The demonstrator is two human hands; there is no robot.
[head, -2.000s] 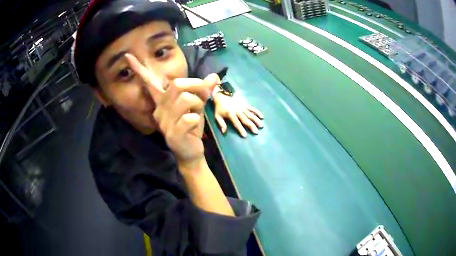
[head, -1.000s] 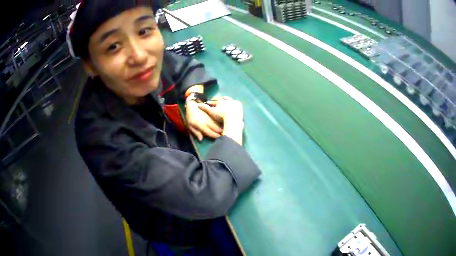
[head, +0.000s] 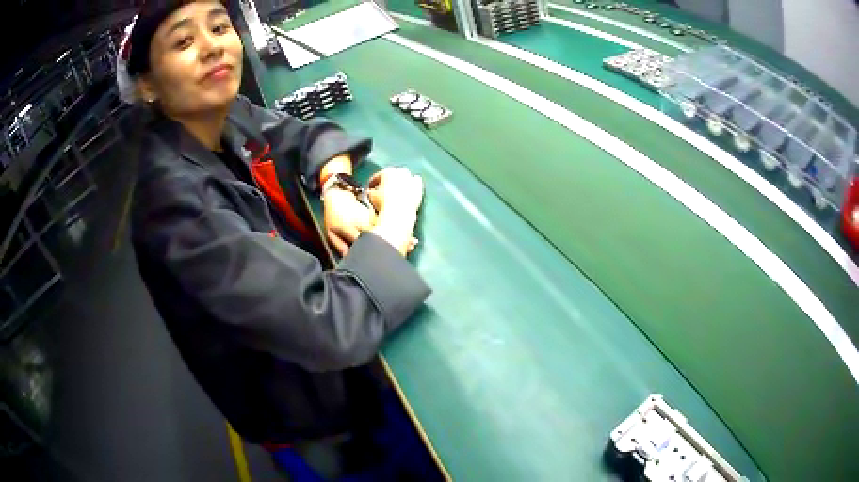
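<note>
A silver-white bracket assembly [head: 667,442] lies at the lower right on the green bench, cut off by the bottom edge of the frame. Its pale plate with small holes faces up and a straight rail runs along its far side. Neither of my hands is in view. No contact with the assembly shows.
A person in a dark jacket [head: 273,273] leans on the bench [head: 490,348] at the left, hands together. Behind are stacked assemblies [head: 320,96], a single wheeled unit [head: 421,107], a clear compartment tray [head: 753,108] and a red bin [head: 850,215] at the right edge.
The view has shifted, so the person sits further left and more of the assembly and the red bin show. The person's raised pointing hand has come down to rest with the other hand.
</note>
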